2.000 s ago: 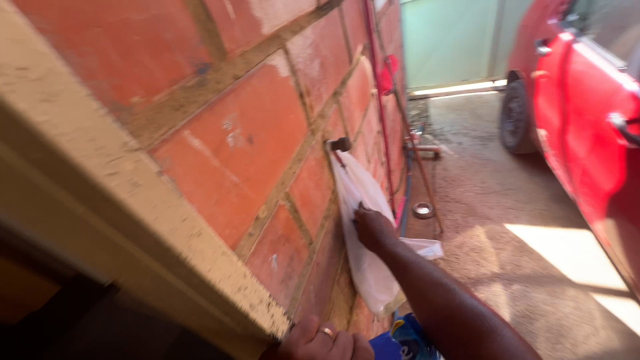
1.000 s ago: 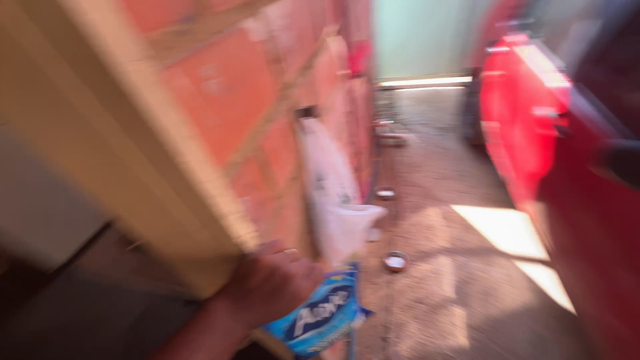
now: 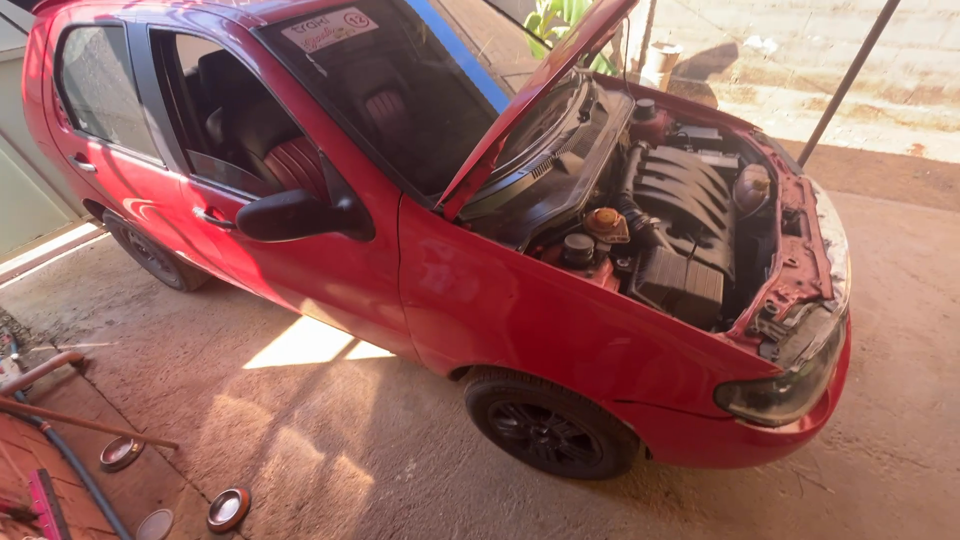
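Note:
Neither my left hand nor my right hand shows in the head view now. A red car [image 3: 510,300] fills the middle, its hood [image 3: 547,90] raised over the engine bay. Inside the bay are a ribbed black engine cover [image 3: 682,199], an orange-brown cap [image 3: 604,223] on a reservoir and a pale plastic tank [image 3: 751,187]. The front door window is partly lowered, with a black side mirror [image 3: 292,216] below it. At the front corner sits a cloudy headlight [image 3: 784,386], above the dark front wheel [image 3: 551,427].
Small round bowls [image 3: 228,510] lie on the concrete floor [image 3: 360,465] at the lower left, near a dark hose [image 3: 86,480] and a thin rod [image 3: 90,421]. A pale block wall [image 3: 840,67] stands behind the car, with a slanted metal pole [image 3: 847,82] before it.
The view has swung right from the brick wall to the car. Both hands, the white plastic bag and the blue packet, seen earlier by the wall, are out of view.

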